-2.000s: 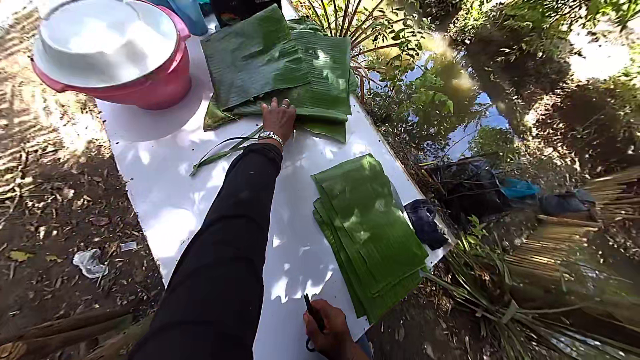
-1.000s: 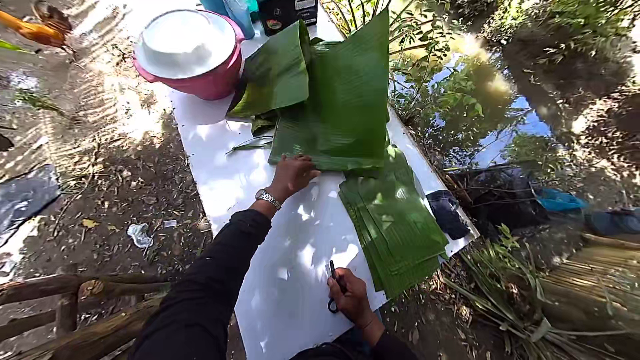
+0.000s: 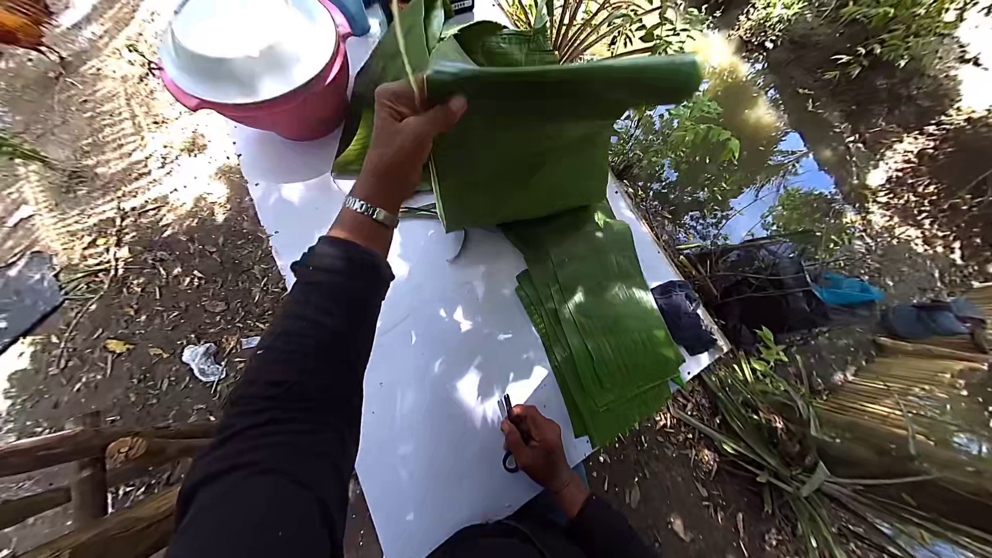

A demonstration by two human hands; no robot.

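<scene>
My left hand (image 3: 407, 139), with a metal watch at its wrist, grips a large green banana leaf (image 3: 527, 147) by its left edge, thumb on top. The leaf is raised over the table, its upper edge curled over. My right hand (image 3: 539, 449) is closed around a pair of scissors (image 3: 511, 457), whose tips point up and away from me, above the white table. A stack of cut leaf pieces (image 3: 612, 333) lies on the table's right side, its far end partly under the raised leaf. More whole leaves (image 3: 380, 101) lie behind my left hand.
A pink tub (image 3: 314, 105) with a white basin (image 3: 248, 46) on it stands at the far left of the white table (image 3: 434, 341). Dark cloth (image 3: 683, 316) lies at the right edge. A wooden rail (image 3: 101, 449) is at lower left; plants and water lie beyond the right edge.
My left hand has moved up and away from me, lifting a leaf that lay flatter two seconds ago. My right hand still holds the scissors near the table's close end.
</scene>
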